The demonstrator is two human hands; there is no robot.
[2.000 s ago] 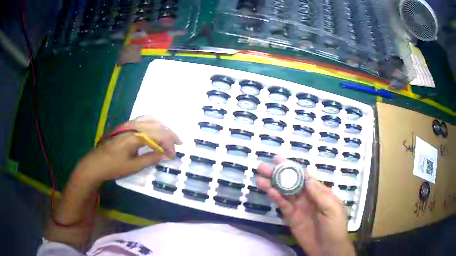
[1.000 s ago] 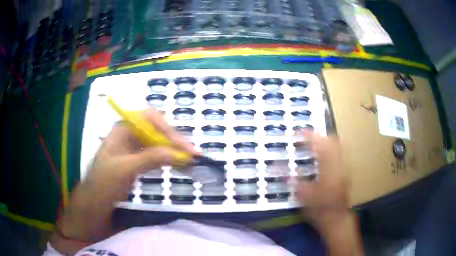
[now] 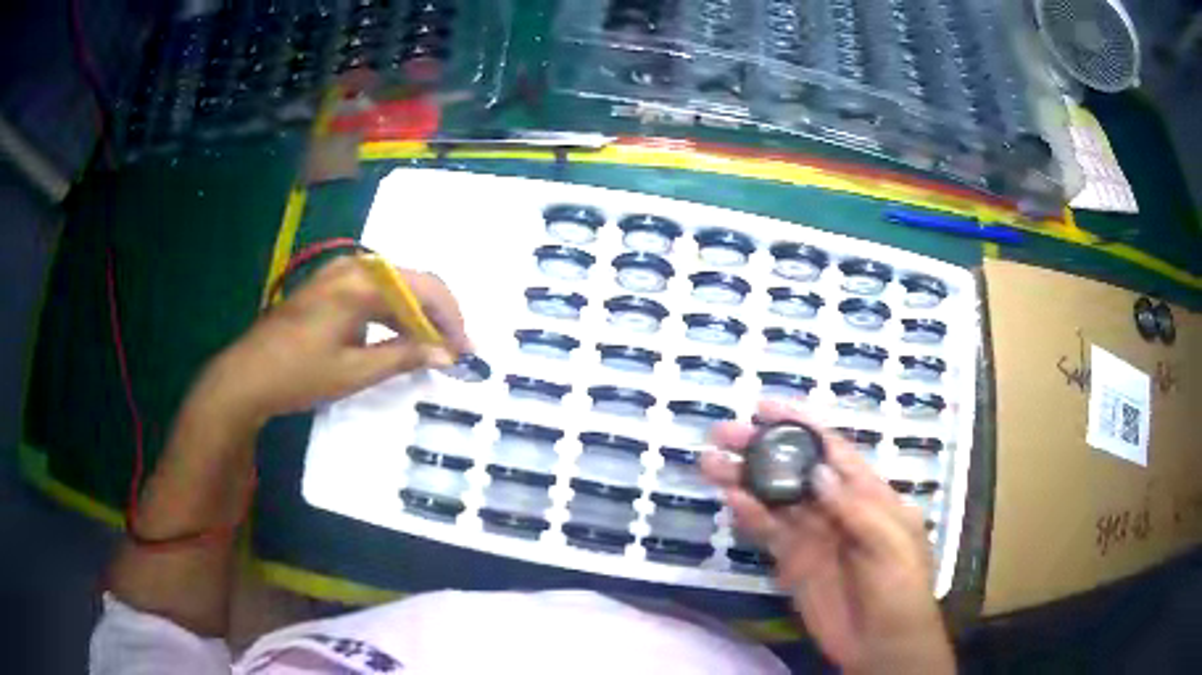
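Observation:
My left hand (image 3: 363,336) holds the yellow tool (image 3: 406,306) like a pen over the left part of the white tray (image 3: 349,448). A dark round piece (image 3: 468,368) shows at the tool's lower tip; I cannot tell if it touches the tray. My right hand (image 3: 844,554) is palm up over the tray's lower right part. It holds a dark round component (image 3: 782,462) at its fingertips, a dark glossy face upward. Rows of black-rimmed components (image 3: 646,234) stand on edge in the tray; my right hand hides some.
Right of the tray lies cardboard (image 3: 1055,528) with a white QR label (image 3: 1119,404) and two dark discs (image 3: 1155,321). Behind are a blue pen (image 3: 952,227), clear trays (image 3: 791,79), red tape (image 3: 389,119) and a fan (image 3: 1089,42). A red cord (image 3: 112,303) runs at left.
The view has shifted. My right hand, blurred over the tray a second ago, is now palm up with a component. The single disc below the label no longer shows. The tool has turned steeper.

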